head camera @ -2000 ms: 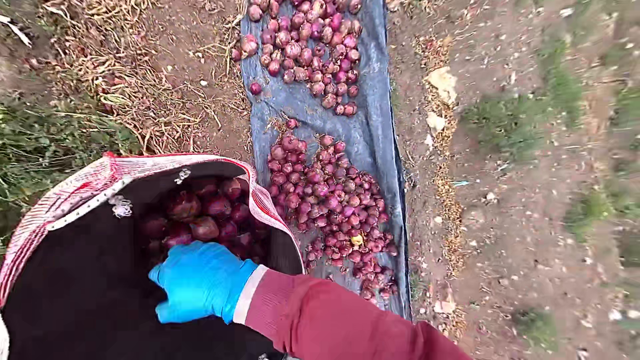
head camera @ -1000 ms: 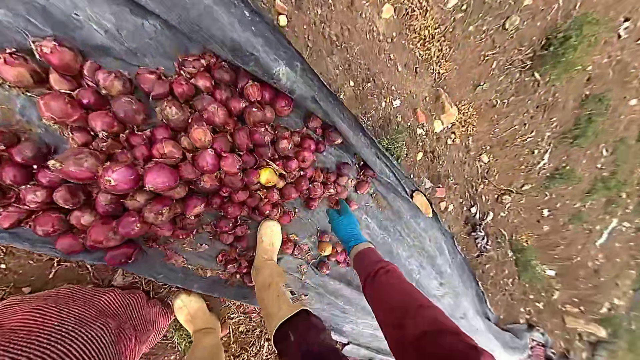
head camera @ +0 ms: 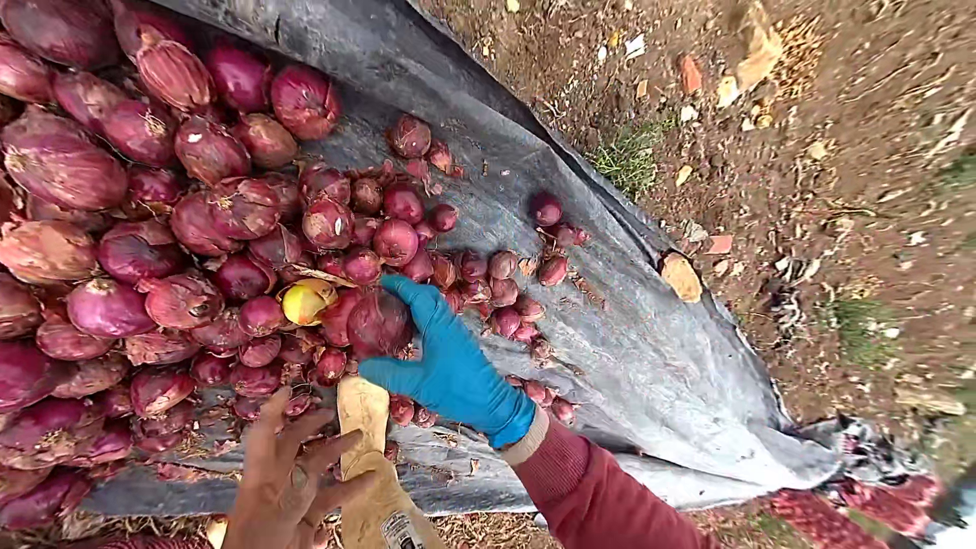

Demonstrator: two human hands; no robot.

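My right hand (head camera: 450, 374), in a blue glove and maroon sleeve, reaches in from the lower right. Its thumb and fingers are around a large dark red onion (head camera: 379, 322) at the edge of the heap. Just left of that onion lies a yellow, peeled-looking onion (head camera: 305, 302). My bare left hand (head camera: 286, 476), with a ring, is low in the view, fingers spread, nothing in it, below the heap of red onions (head camera: 183, 297). Smaller red onions (head camera: 503, 293) lie scattered to the right on the grey plastic sheet (head camera: 610, 343).
A tan boot (head camera: 389, 503) stands at the sheet's lower edge, beside my left hand. A flat pale stone or clod (head camera: 680, 277) rests on the sheet's right edge. Bare soil with grass tufts (head camera: 629, 160) lies beyond. Red mesh material (head camera: 846, 507) is at the lower right.
My gloved hand has come to the large onion by the yellow one; a second ago it was at the heap's right end. My bare hand has come into view. The view is closer to the heap.
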